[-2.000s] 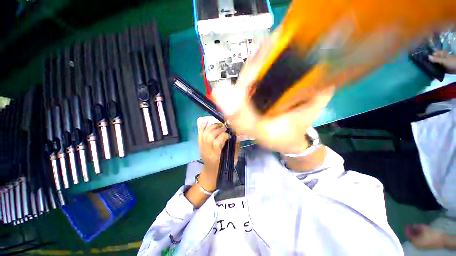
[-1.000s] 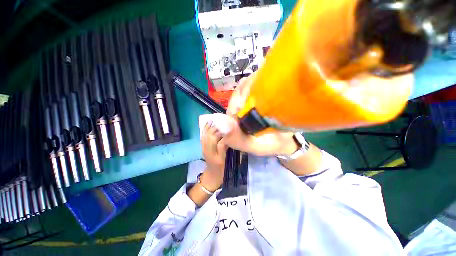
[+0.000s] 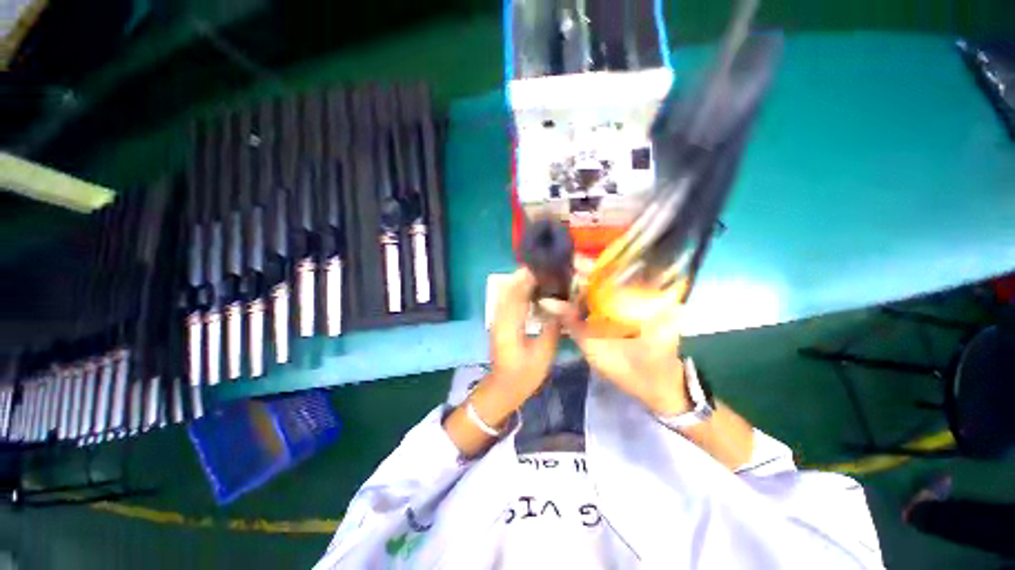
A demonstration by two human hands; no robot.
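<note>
My left hand point(image 3: 521, 345) is closed around a black tripod assembly point(image 3: 548, 251), seen nearly end-on and blurred, over the white fixture point(image 3: 498, 298) at the bench's near edge. My right hand point(image 3: 632, 354) is just right of it, with the orange electric screwdriver point(image 3: 634, 303) in its grip. The driver's black rear part is blurred and points up and right. The fingers of both hands are close together. The driver's tip is hidden.
The screw feeder point(image 3: 590, 145) stands behind my hands on a red base point(image 3: 595, 237). A foam tray point(image 3: 362, 267) with spaced tripods lies left. Stacked tripods point(image 3: 84, 390) are far left. A blue basket point(image 3: 267, 440) sits below the bench. A stool point(image 3: 985, 390) is right.
The screwdriver has dropped and swung away from the camera. The tripod has turned from lying slantwise to nearly end-on in my left hand. The view has shifted, moving the trays right.
</note>
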